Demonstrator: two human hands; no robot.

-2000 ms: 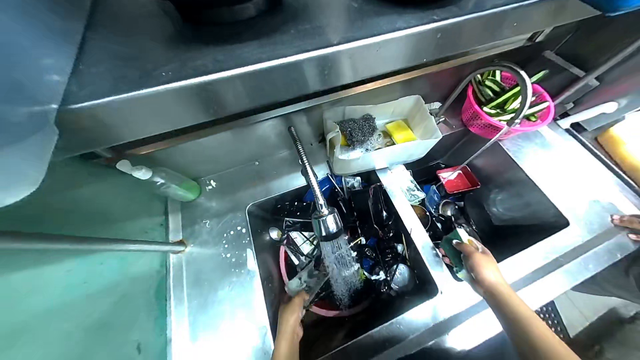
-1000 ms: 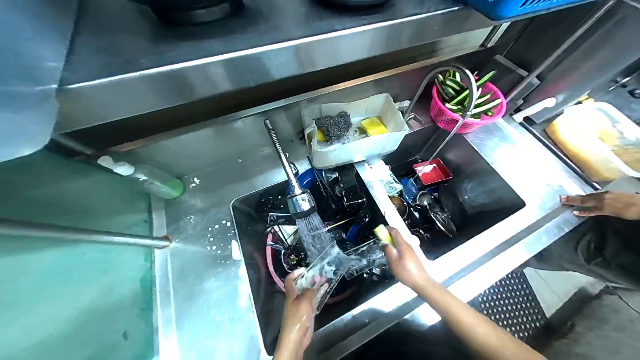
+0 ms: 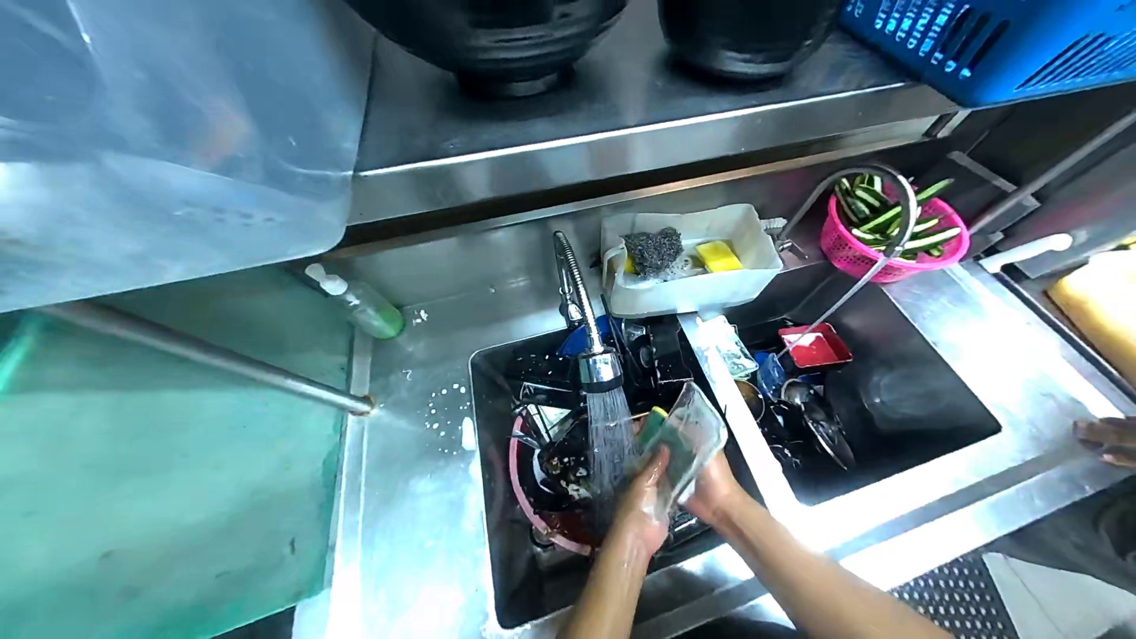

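Observation:
Above the left sink basin, my left hand (image 3: 646, 508) grips a wet, clear plastic container (image 3: 695, 432) by its near side. My right hand (image 3: 712, 488) is behind and to the right of the container, partly hidden by it. A yellow and green sponge (image 3: 652, 426) shows at the container's left side; which hand presses it cannot be told. Water sprays from the faucet head (image 3: 601, 368) just left of the container. Below, a pink-rimmed basin (image 3: 524, 497) with dark dishes and utensils sits in the sink.
A white tub (image 3: 692, 288) holds a scouring pad and a sponge behind the sinks. The right basin contains a red tray (image 3: 815, 346) and utensils. A pink basket (image 3: 852, 253) of cut green vegetables stands beyond. Another person's hand (image 3: 1109, 441) rests at the right edge.
My right hand and the sponge have moved left from the divider between the basins to the container. The container, earlier low under the spray, is now upright and right of the water.

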